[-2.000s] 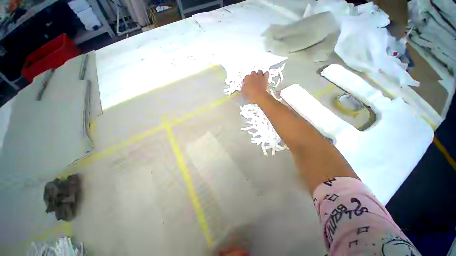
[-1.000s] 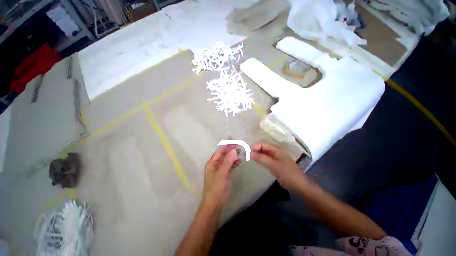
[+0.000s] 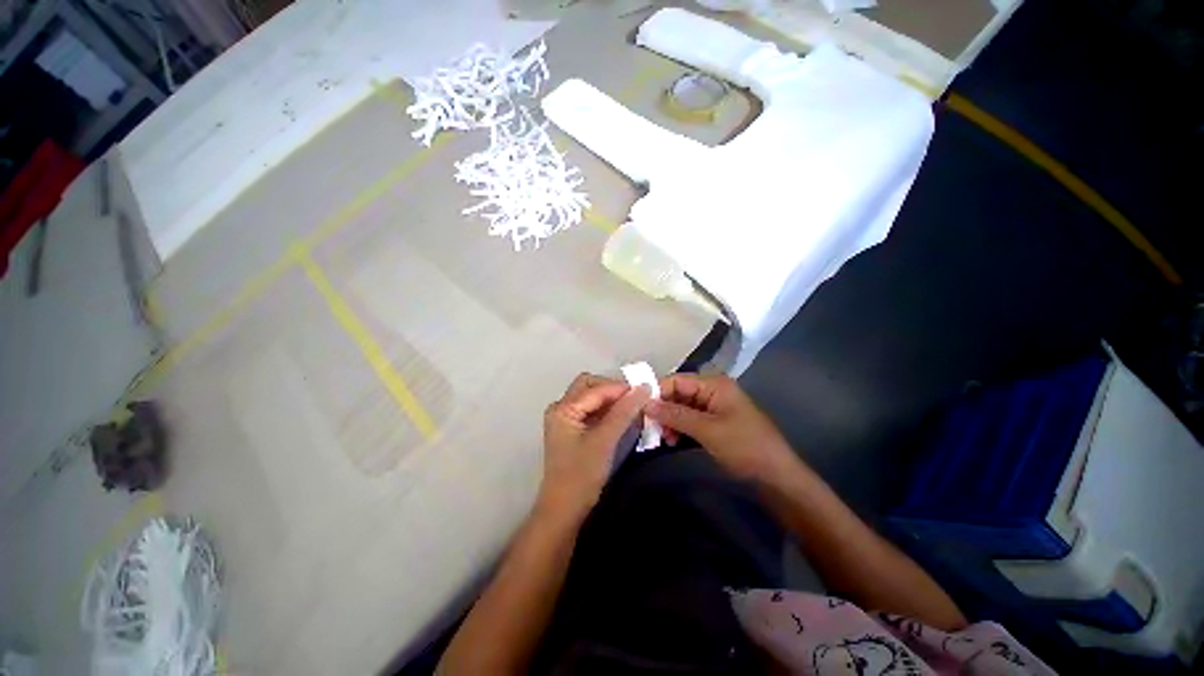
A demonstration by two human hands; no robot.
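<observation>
My left hand (image 3: 581,442) and my right hand (image 3: 713,420) meet at the table's near edge. Both pinch a short white tape strip (image 3: 640,379) between their fingertips; its ends show above and below the fingers. Two loose piles of short white strips lie beyond, a farther pile (image 3: 478,90) and a nearer pile (image 3: 523,181), nearly touching. A glue bottle (image 3: 642,262) with pale contents lies on its side by the white cut panels (image 3: 792,165), its nozzle towards the table edge.
A roll of tape (image 3: 695,97) lies in the panels' gap. A dark crumpled rag (image 3: 130,446) and a long tape bundle (image 3: 156,601) are at the left. Flat grey-beige panels (image 3: 66,317) lie at the far left. A blue and white object (image 3: 1017,462) stands at the right, below table height.
The strip was curved between both hands and is now bunched between closer fingertips. Earlier my right hand was at the strip piles. The view has shifted, and the whole glue bottle now shows.
</observation>
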